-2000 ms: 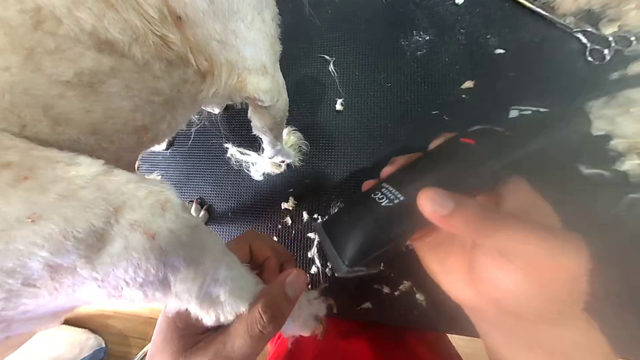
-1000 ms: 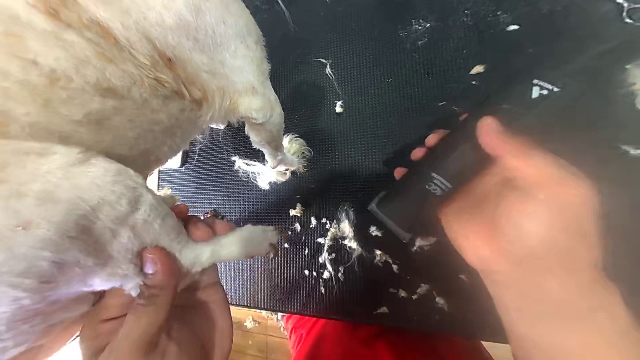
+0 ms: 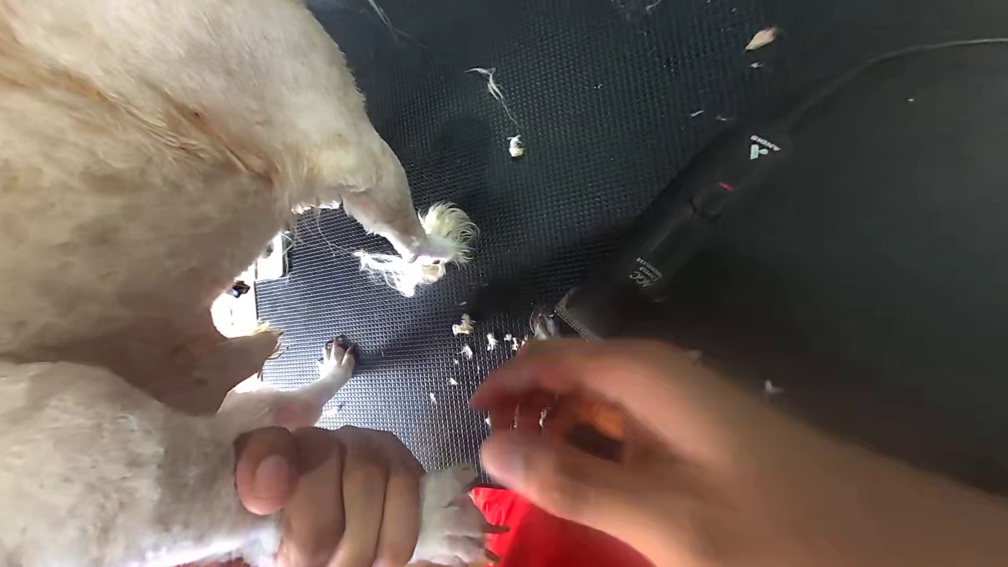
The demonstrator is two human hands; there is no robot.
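A dog with short clipped cream fur (image 3: 142, 197) stands at the left. My left hand (image 3: 339, 488) is wrapped around one of its legs, just above a paw (image 3: 453, 520) with dark claws. My right hand (image 3: 598, 433), slightly blurred, is beside that paw with thumb and fingers apart and nothing held. Beyond it, black corded Andis hair clippers (image 3: 685, 228) lie on the textured black table mat (image 3: 583, 150), blade end toward my right hand. Another foot (image 3: 433, 244) with a tuft of longer fur rests on the mat, and a smaller paw (image 3: 339, 358) shows below it.
Loose tufts of clipped fur (image 3: 465, 324) are scattered over the mat, with more strands (image 3: 494, 87) farther up. The clippers' cord (image 3: 890, 57) runs off to the upper right. Red fabric (image 3: 551, 535) shows at the bottom edge.
My right hand has let go of the clippers, which now lie on the mat, and has moved left toward the paw. My left hand has shifted its hold on the leg nearer the paw.
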